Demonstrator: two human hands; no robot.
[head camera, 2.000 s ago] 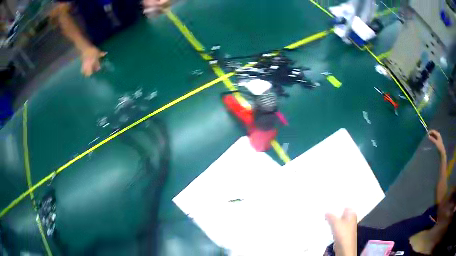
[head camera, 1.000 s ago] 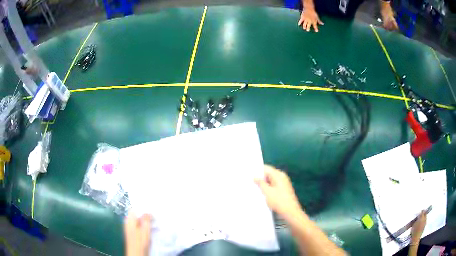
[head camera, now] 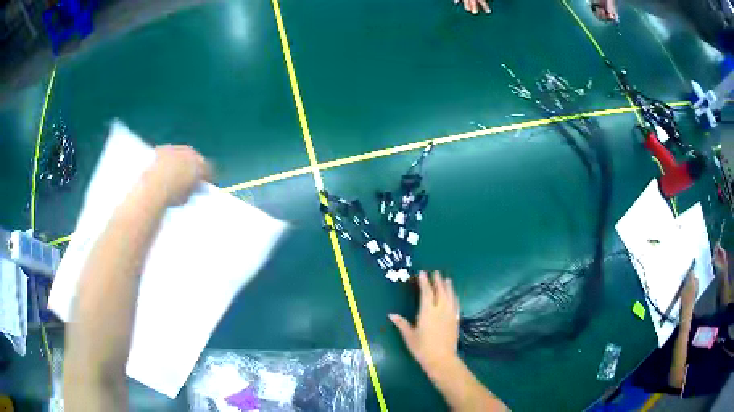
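A large white paper sheet (head camera: 197, 273), blank on the side I see, is raised at the left. My left hand (head camera: 181, 170) grips its upper part, with my forearm across it. My right hand (head camera: 435, 318) is palm down with fingers spread, just below a cluster of black and white connectors (head camera: 398, 229). Beside its wrist, a bundle of long thin black wires (head camera: 523, 310) runs right and curves up. Whether the palm touches the wires is hidden. A clear plastic bag (head camera: 282, 382) with a purple tag and dark contents lies at the bottom edge.
A red heat gun (head camera: 672, 167) lies at the right, above a neighbour's white sheets (head camera: 656, 249). The neighbour's hand (head camera: 690, 291) is on them with a ruler. A green tag (head camera: 638, 309) and small clear packet (head camera: 610, 362) lie nearby. More hands (head camera: 473, 5) show at the far edge.
The sheet has moved left and up in my left hand, uncovering the connectors and the bag. My right hand has let go of the sheet and is spread by the wires.
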